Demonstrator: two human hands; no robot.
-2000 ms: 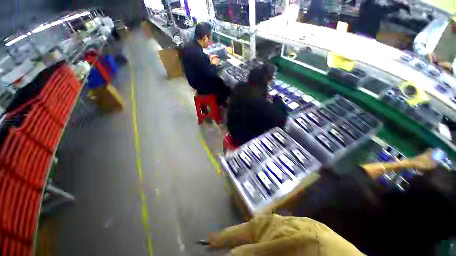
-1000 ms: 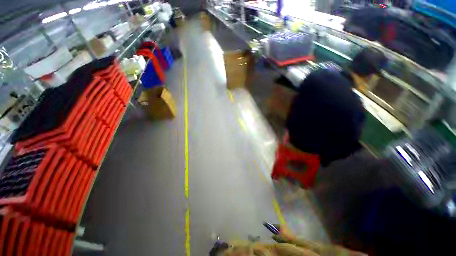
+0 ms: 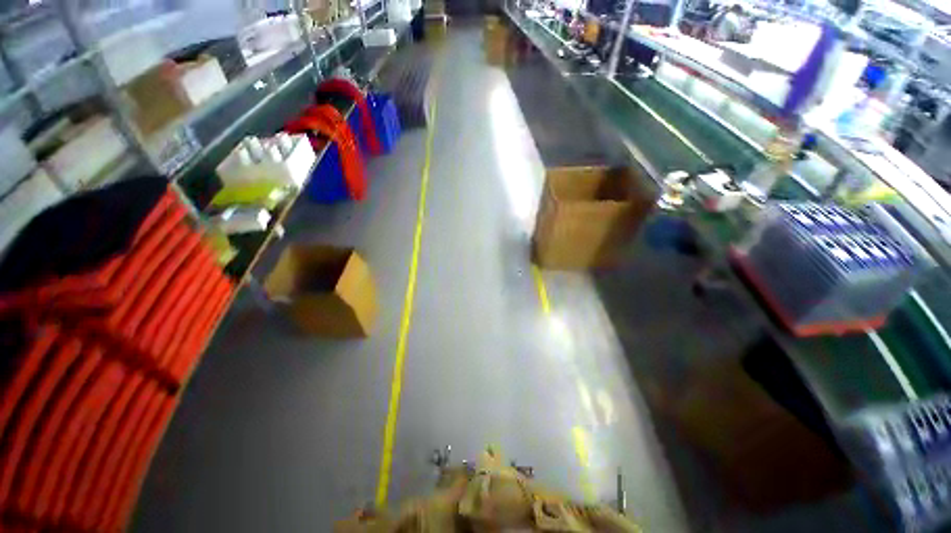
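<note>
Neither of my hands can be made out. Only my tan clothing [image 3: 490, 505] shows at the bottom edge, blurred. A thin dark upright thing [image 3: 622, 491] stands at its right, too small to name. At right, a tall stack of clear blister trays [image 3: 834, 273] with phones in the top one sits on a red base on the green bench. More trays with phones [image 3: 918, 458] are cut off at the lower right.
Stacked red trays [image 3: 115, 364] with a black cover fill the left. An open carton [image 3: 328, 294] stands left of the aisle [image 3: 469, 344], another [image 3: 586, 219] right of it. Blue and red items [image 3: 339, 146] stand beyond. Yellow lines mark the floor.
The view has moved forward along the aisle. The seated people and red stools have left the picture. The cartons and blister tray stack are nearer. My tan sleeve at lower right has given way to tan clothing at bottom centre.
</note>
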